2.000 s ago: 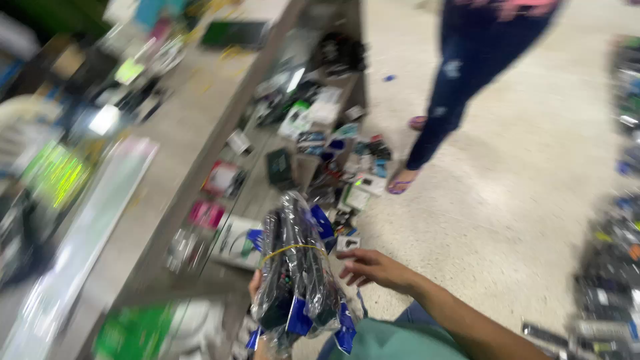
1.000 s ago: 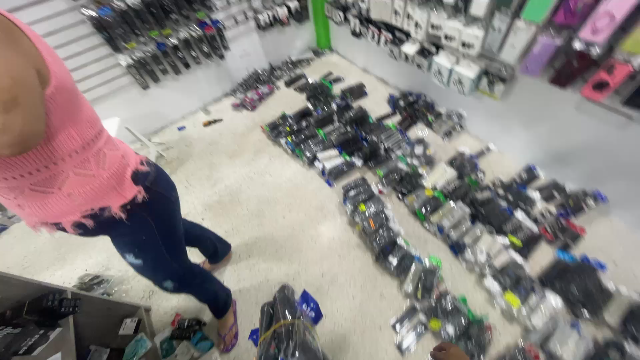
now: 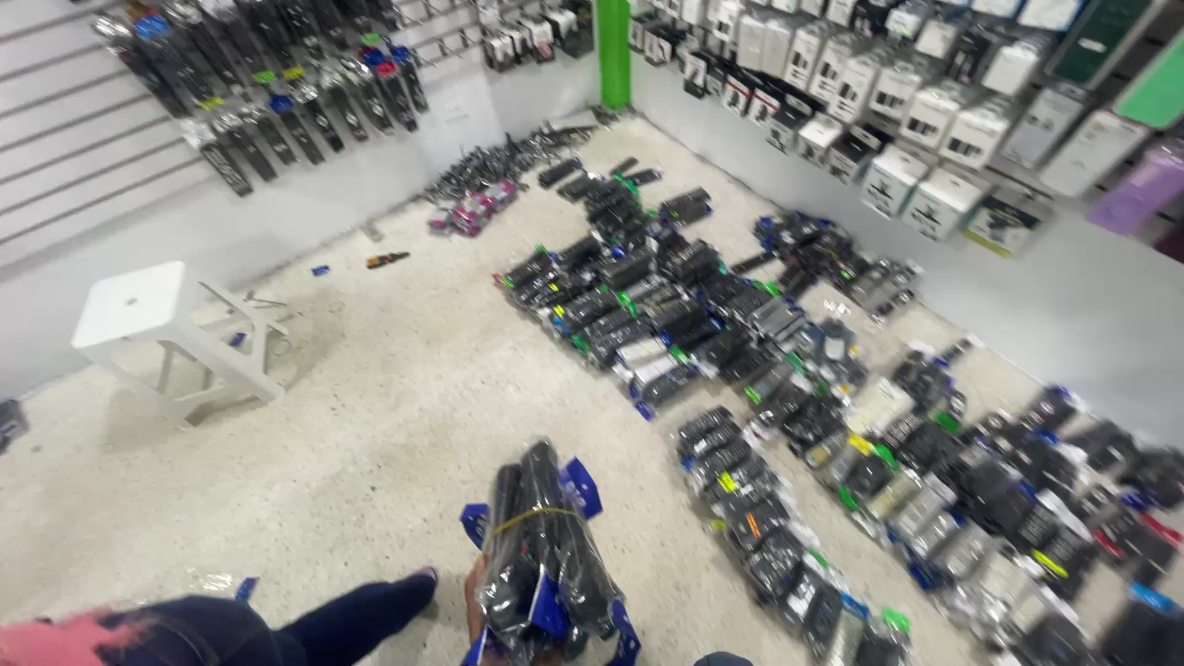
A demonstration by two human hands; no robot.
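Note:
My left hand (image 3: pixel 475 592) is closed around a bundle of black items in clear plastic bags (image 3: pixel 541 555) at the bottom middle. A yellowish rubber band goes around the bundle, and blue tags stick out from its sides. Most of the hand is hidden behind the bundle; its fingers show at the left edge. My right hand is out of view. To the right of the bundle, a row of bagged dark packages (image 3: pixel 763 527) lies on the floor.
More bagged packages (image 3: pixel 666 296) cover the floor toward the corner and right wall. A white plastic stool (image 3: pixel 139 310) stands at left. A person in dark jeans (image 3: pixel 324 624) is at the bottom left. Packaged goods (image 3: pixel 888 102) hang on the walls; an orange-and-black tool (image 3: pixel 387 260) lies on the floor.
The view has swung from the counter to the floor packages and walls. My right hand, seen beside the bundle two seconds ago, is out of frame. The person now appears lower in the view.

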